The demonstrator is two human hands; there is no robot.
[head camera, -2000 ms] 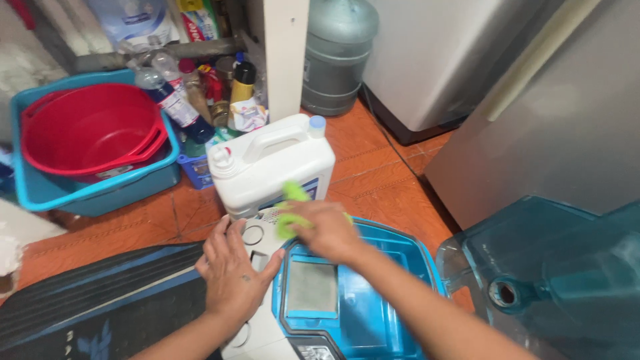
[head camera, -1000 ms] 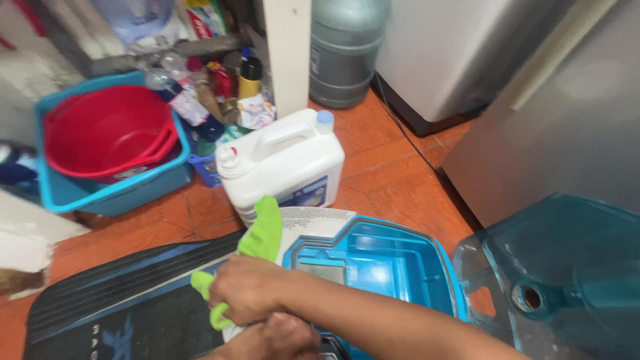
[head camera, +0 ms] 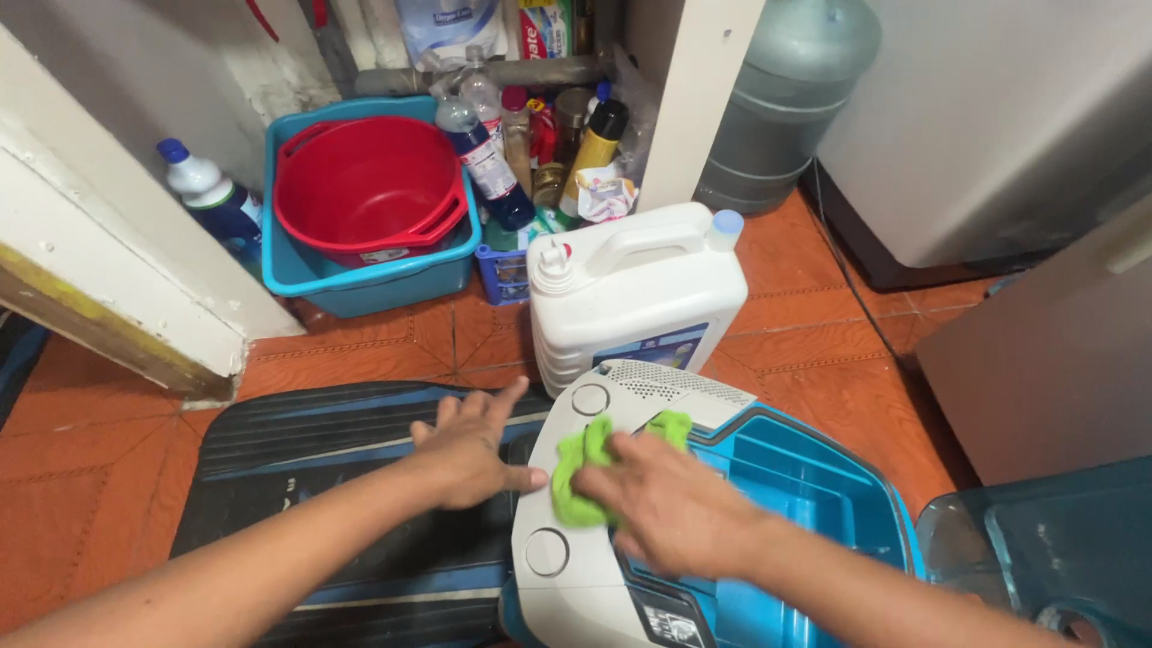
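My right hand (head camera: 670,504) is closed on a lime-green cloth (head camera: 580,477), pressing it on the light grey top panel (head camera: 576,585) of a blue plastic appliance body (head camera: 801,459) with an open compartment. My left hand (head camera: 468,445) has its fingers spread and holds nothing; its thumb is at the panel's left edge. Two round outlines and a perforated area show on the panel. Right behind the appliance stands a white plastic jug (head camera: 630,288) with a handle and a pale blue cap.
A black and blue mat (head camera: 360,432) lies on the orange tile floor to the left. Behind are a red tub (head camera: 369,189) inside a blue basin (head camera: 360,292), bottles (head camera: 486,166) and a white post (head camera: 711,99). Large water bottles (head camera: 765,108) (head camera: 1062,540) and a cable (head camera: 855,279) are at right.
My hands were close together left of the compartment a second ago; now they are apart. The cloth has moved right, onto the panel beside the compartment. The view has shifted.
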